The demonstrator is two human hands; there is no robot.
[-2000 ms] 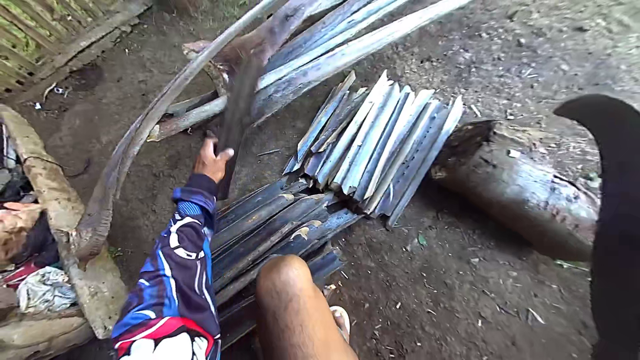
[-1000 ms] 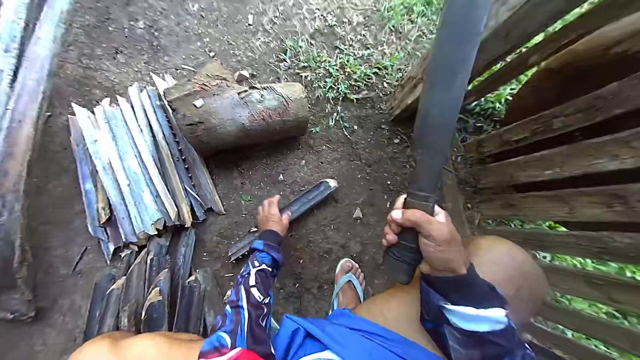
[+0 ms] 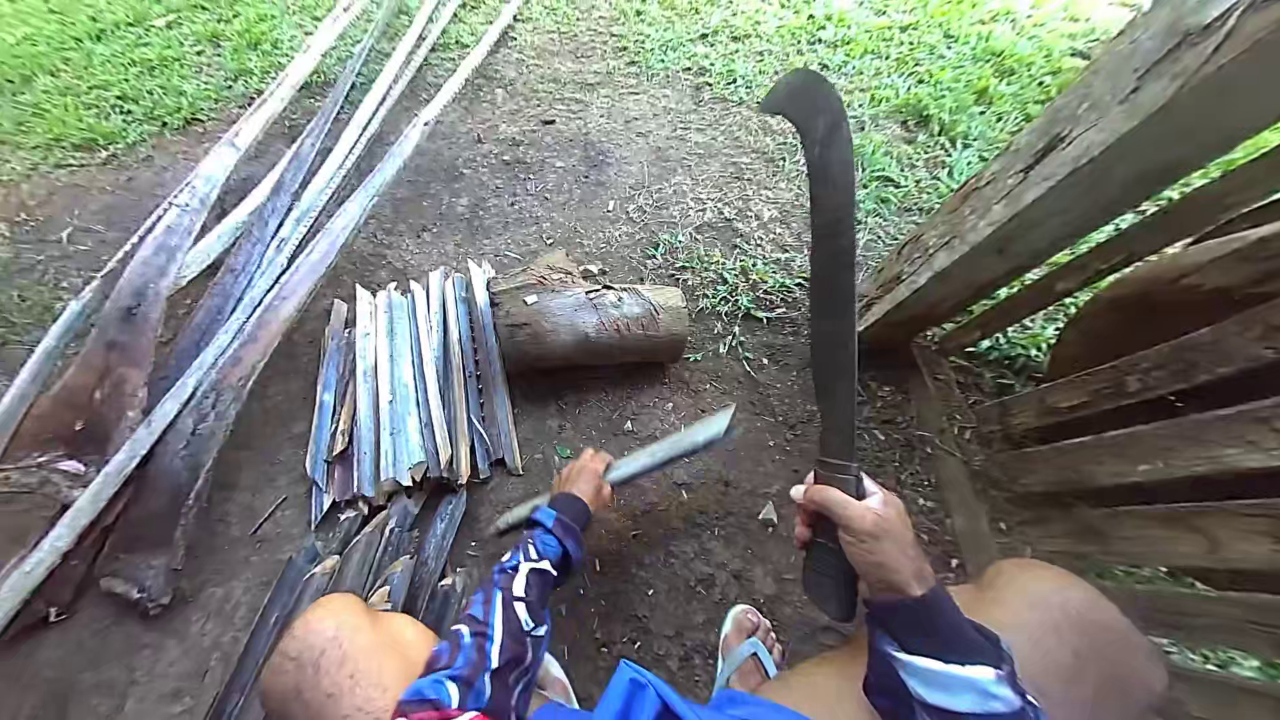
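Observation:
My left hand [image 3: 585,480] grips a short cut piece of palm frond stalk [image 3: 672,447], tilted up to the right above the soil. In my right hand [image 3: 868,532] is the dark handle of a machete [image 3: 832,270]; its long blade points up and away, the hooked tip curving left. Beyond my left hand lies a row of cut stalk pieces [image 3: 405,385], side by side. Nearer to me, darker pieces [image 3: 385,560] lie in another group, partly hidden by my knee and left sleeve.
A short log [image 3: 595,322] lies right of the row. Long uncut frond stalks [image 3: 250,290] spread across the left side. A wooden slatted fence [image 3: 1150,430] stands close on the right. My sandalled foot [image 3: 745,645] is below.
The stalk piece, low by my left hand a second ago, is now held with its far end tilted up. The machete's hooked tip has come into view. The view has swung right since the oldest frame.

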